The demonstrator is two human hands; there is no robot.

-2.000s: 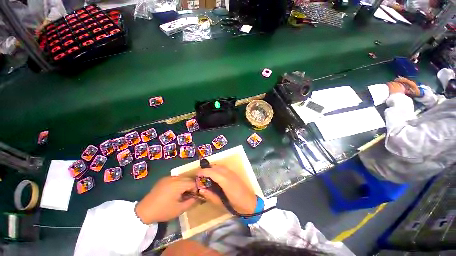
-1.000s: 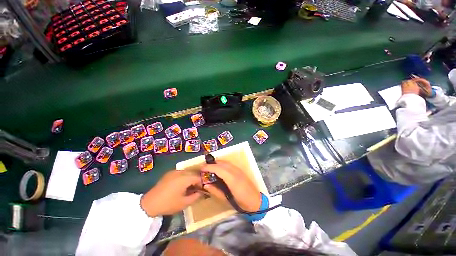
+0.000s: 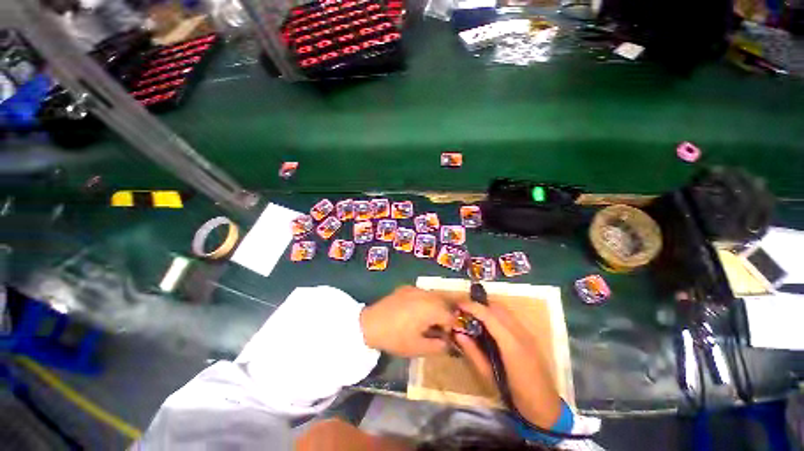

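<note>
My left hand (image 3: 410, 322) and my right hand (image 3: 520, 354) meet over a tan work board (image 3: 554, 330) with a pale raised frame. A small electronic module (image 3: 467, 324) with orange and dark inside sits between my fingers; which hand bears it is unclear. My right hand, with a blue wristband, is closed around a black soldering iron (image 3: 478, 292); its cord runs back over the hand, and its tip is hidden. My left fingers are pinched on a thin dark item (image 3: 438, 333), too blurred to name. More modules (image 3: 404, 239) lie in rows beyond the board.
A black pouch (image 3: 533, 211), a tan bowl (image 3: 624, 238) and a dark iron stand (image 3: 727, 204) stand beyond the board. Slim metal tools (image 3: 701, 357) lie right. A tape roll (image 3: 215, 238) and white paper (image 3: 266, 239) lie left. Black parts trays (image 3: 344, 37) are at the far side.
The view has swung left, so the bench things sit further right and a second parts tray shows. Both hands remain together over the board around the module.
</note>
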